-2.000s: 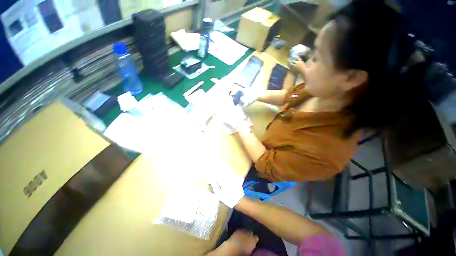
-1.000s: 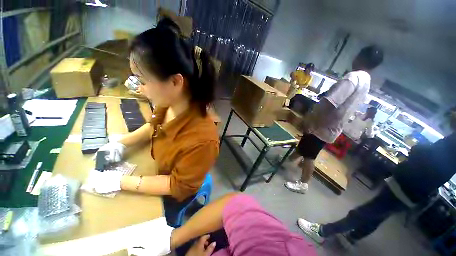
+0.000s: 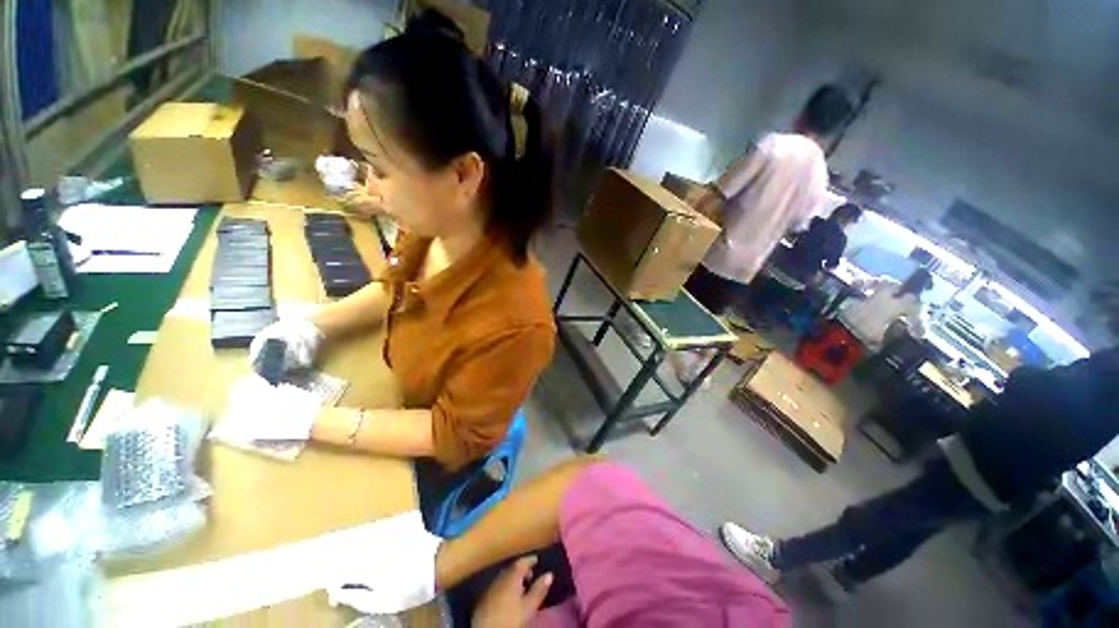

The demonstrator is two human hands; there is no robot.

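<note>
My right hand (image 3: 390, 574), in a thin white glove, rests at the bench's front edge over the end of the long white strip (image 3: 239, 579). Its fingers are overexposed and blend into the strip, so its grip is unclear. A bit of bubble bag (image 3: 373, 622) shows below it at the picture's bottom edge. My left hand (image 3: 511, 599) is bare and low near my lap, partly cut off, with nothing seen in it. A heap of clear bubble bags (image 3: 145, 472) lies left of the strip.
Neighbour (image 3: 472, 356) in an orange-brown shirt sits close beyond my right arm, gloved hands holding a dark unit (image 3: 276, 356) over a bubble bag. Rows of dark units (image 3: 242, 276) lie behind. A carton (image 3: 190, 153) stands at the back. A person (image 3: 1043, 429) is at right.
The view has turned right, away from the printed carton, then shifted slightly. My gloved hand stays at the bench front. A standing person in a pale shirt has moved away behind the carton.
</note>
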